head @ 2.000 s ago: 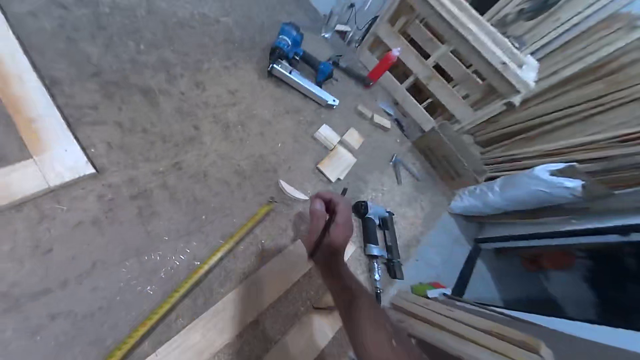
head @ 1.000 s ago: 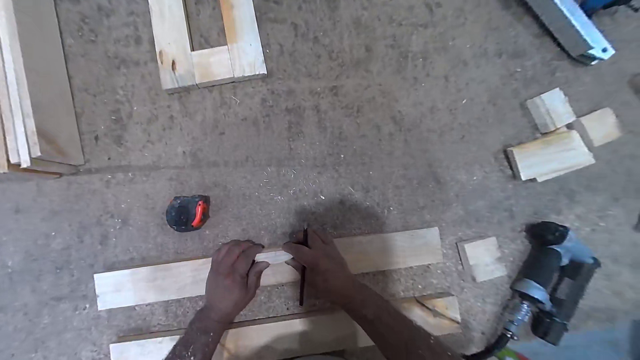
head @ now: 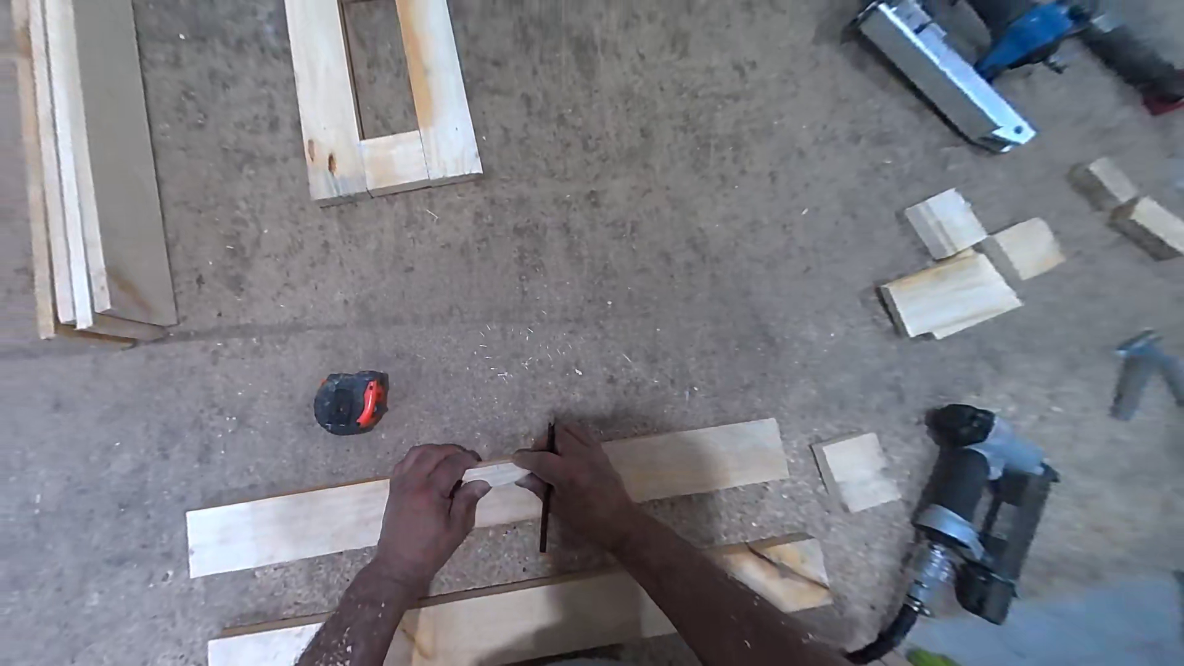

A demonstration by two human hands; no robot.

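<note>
My left hand [head: 430, 504] and my right hand [head: 583, 481] pinch the two ends of a small pale wood piece [head: 497, 474] above the middle of a wooden board [head: 287, 525]. A thin dark stick, perhaps a pencil [head: 545, 518], is also held in my right hand, pointing across the board. A second wooden board [head: 546, 615] lies nearer me, partly under my forearms. The closed tape measure [head: 351, 402], black and red, rests on the floor beyond my left hand.
A wooden frame [head: 324, 120] and stacked boards [head: 129, 185] lie at upper left. On the right are a grey and black pneumatic nailer [head: 962, 481] with its hose, wood offcuts [head: 953, 294], a square block [head: 857, 472], a metal tool [head: 1142, 370] and a blue nailer [head: 1027, 37].
Two seconds ago the tape's yellow blade lay extended; now only the case shows. My left hand has come into view and both hands are at the small piece. The view has swung considerably.
</note>
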